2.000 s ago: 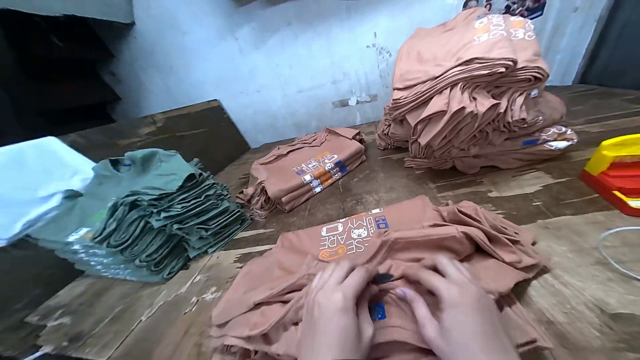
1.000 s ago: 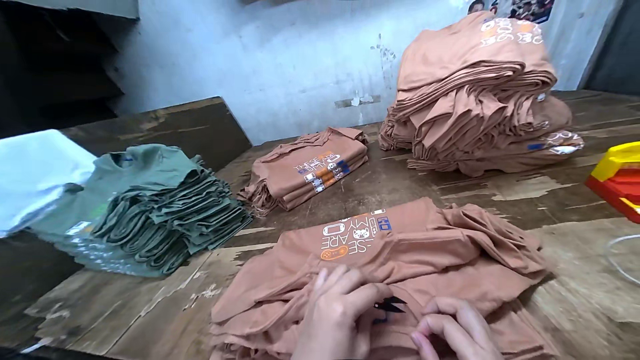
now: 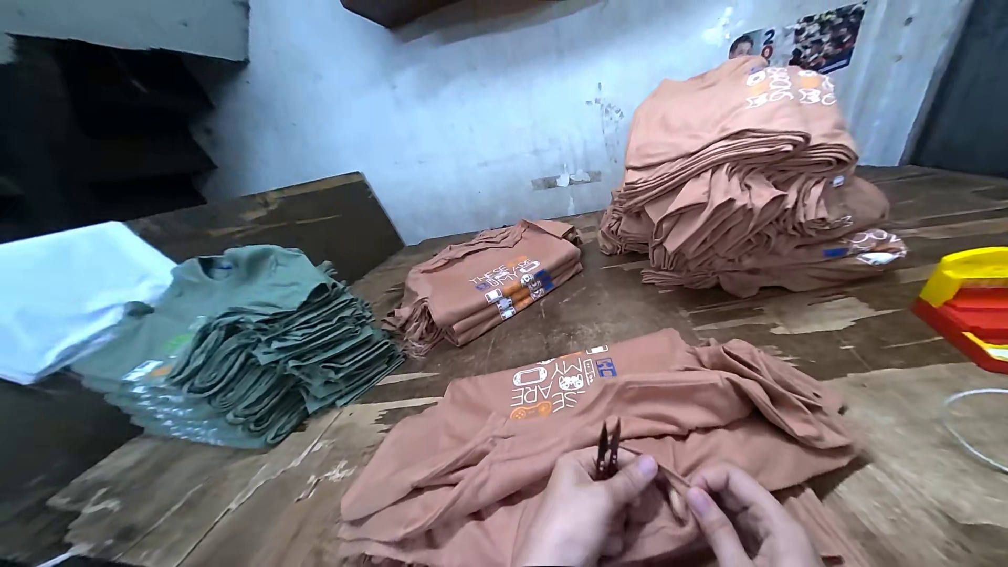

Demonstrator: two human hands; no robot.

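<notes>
A heap of salmon-brown printed T-shirts lies in front of me on the wooden table. My left hand holds small dark thread snips, their two blades pointing up and slightly apart. Its thumb and a finger also pinch a fold of the shirt cloth. My right hand pinches the same edge of cloth between thumb and forefinger, just right of the left hand. The lower parts of both hands are cut off by the frame.
Green folded shirts and white cloth are at the left. A small stack of brown shirts lies behind the heap, a tall pile at the back right. A red and yellow plastic object stands at the right edge, near a thin white loop.
The snips in my left hand now point upward; one second ago they pointed to the right. My right hand, apart from the left then, now pinches the cloth beside it.
</notes>
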